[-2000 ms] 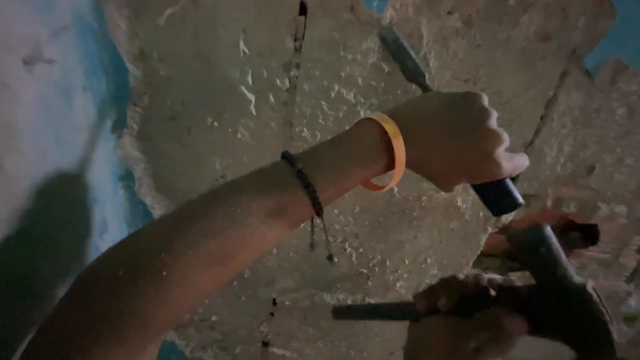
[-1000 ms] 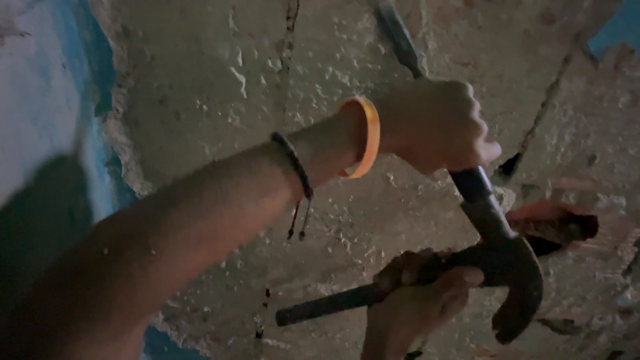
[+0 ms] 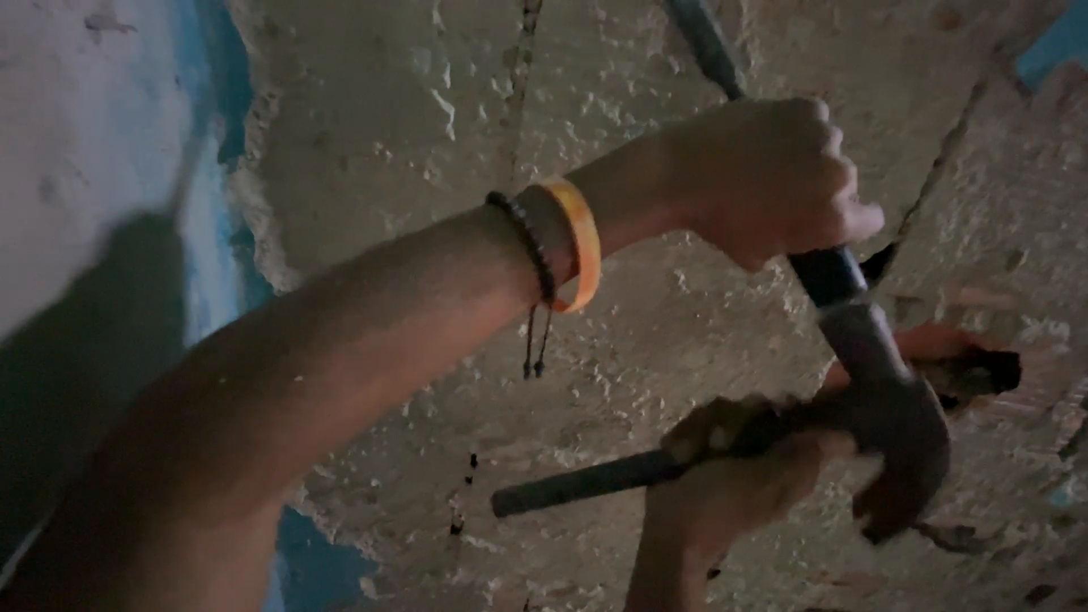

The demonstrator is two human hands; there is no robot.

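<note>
My left hand [image 3: 782, 183], with an orange wristband and a dark braided bracelet on its wrist, is closed around a chisel [image 3: 705, 47]. The chisel's metal shaft points up, and its black handle end sticks out below the fist. Lower down, my right hand [image 3: 739, 484] grips a claw hammer [image 3: 905, 425] by the handle near the head. The hammer's striking face is at the end of the chisel handle and looks to touch it. The chisel's tip is cut off by the top edge of the view.
A rough wall [image 3: 408, 314] with broken plaster and cracks lies behind both hands. Blue and white paint [image 3: 212, 280] borders it at the left, with an arm's shadow over it. Exposed reddish masonry [image 3: 952, 340] with a dark hole is at the right.
Two seconds ago the hammer head was below and apart from the chisel's end; by one second ago it had come up against it, as now. My left hand has kept its hold on the chisel.
</note>
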